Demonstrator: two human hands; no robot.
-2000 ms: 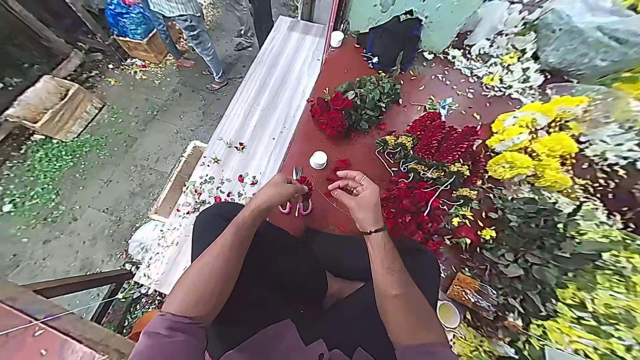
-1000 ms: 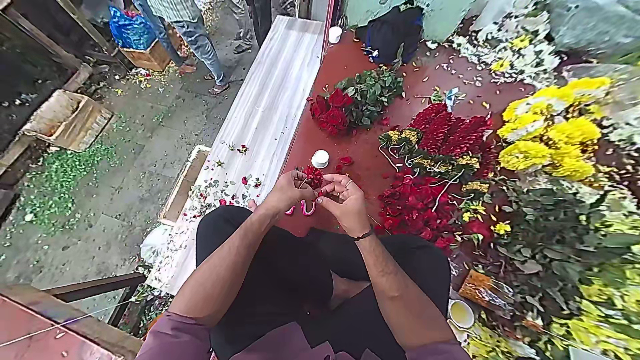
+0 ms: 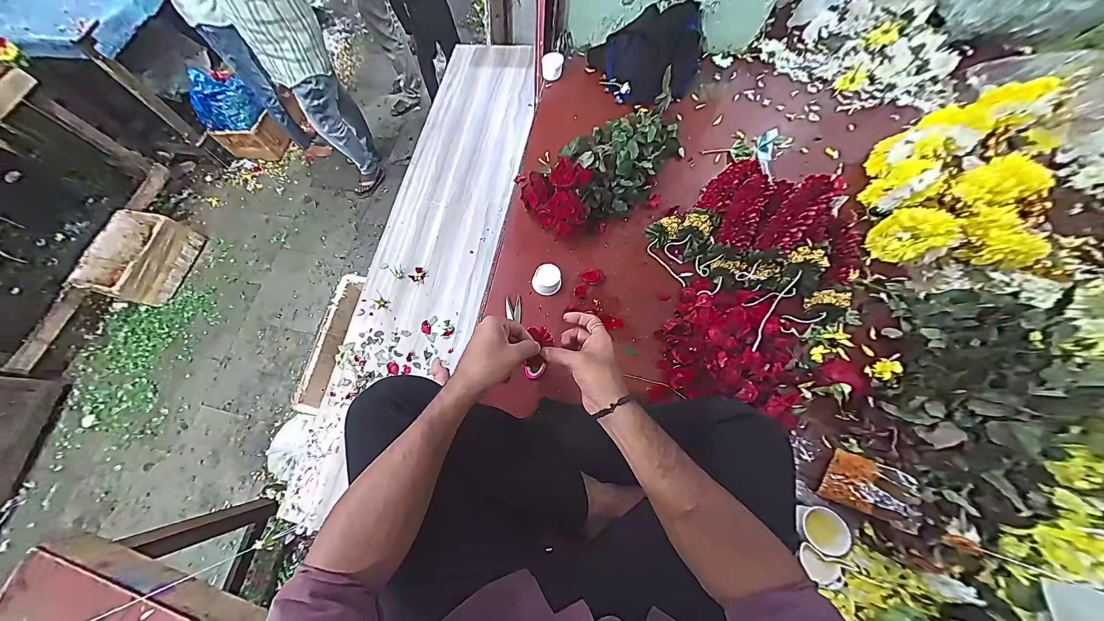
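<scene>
Above my lap, my left hand pinches a small cluster of red petals at its fingertips. My right hand is close beside it, thumb and forefinger pinched near the cluster, other fingers raised; whether it grips anything is too small to tell. Partly hidden behind the hands, scissors lie on the red surface, blades pointing away. A white thread spool stands beyond them. Loose red petals lie right of the spool. Further right is a heap of red petals, below red flower garlands with white strings.
A bunch of red roses lies ahead, near a dark bag. Yellow chrysanthemums and leafy stems fill the right. A white striped ledge runs along the left. A person stands beyond it, near a wooden crate.
My hands came together around a red cluster one second ago; now the right hand's fingers are spread and raised again. The scissors' blades show again beside my left hand.
</scene>
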